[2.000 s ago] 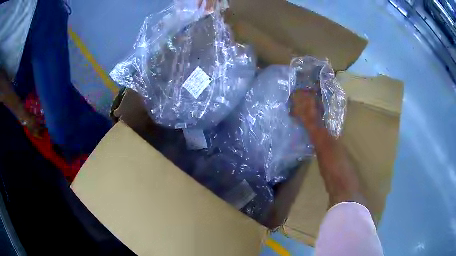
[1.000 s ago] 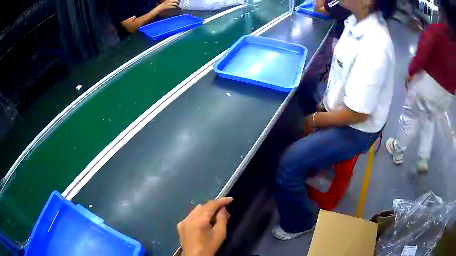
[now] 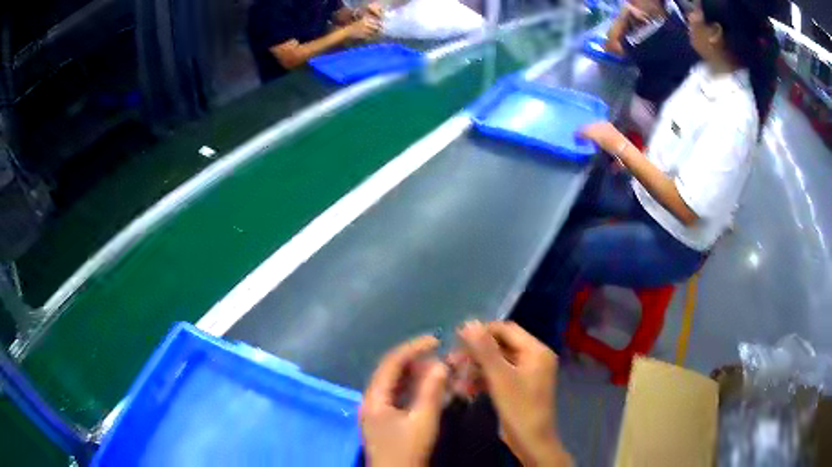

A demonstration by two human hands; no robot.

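Note:
My left hand and my right hand are close together at the bottom centre, in front of the bench edge. Their fingers are curled towards each other around something small and dark or clear between the fingertips, too blurred to identify. Which hand grips it cannot be told. A blue tray lies just left of my left hand, cut off by the lower edge.
The dark bench top runs beside the green conveyor belt. A person in a white shirt sits on a red stool, a hand at another blue tray. The open carton with clear bags stands lower right.
The view has swung from the carton to the bench. My right hand has come in beside my left hand. The seated person has put a hand on the far tray.

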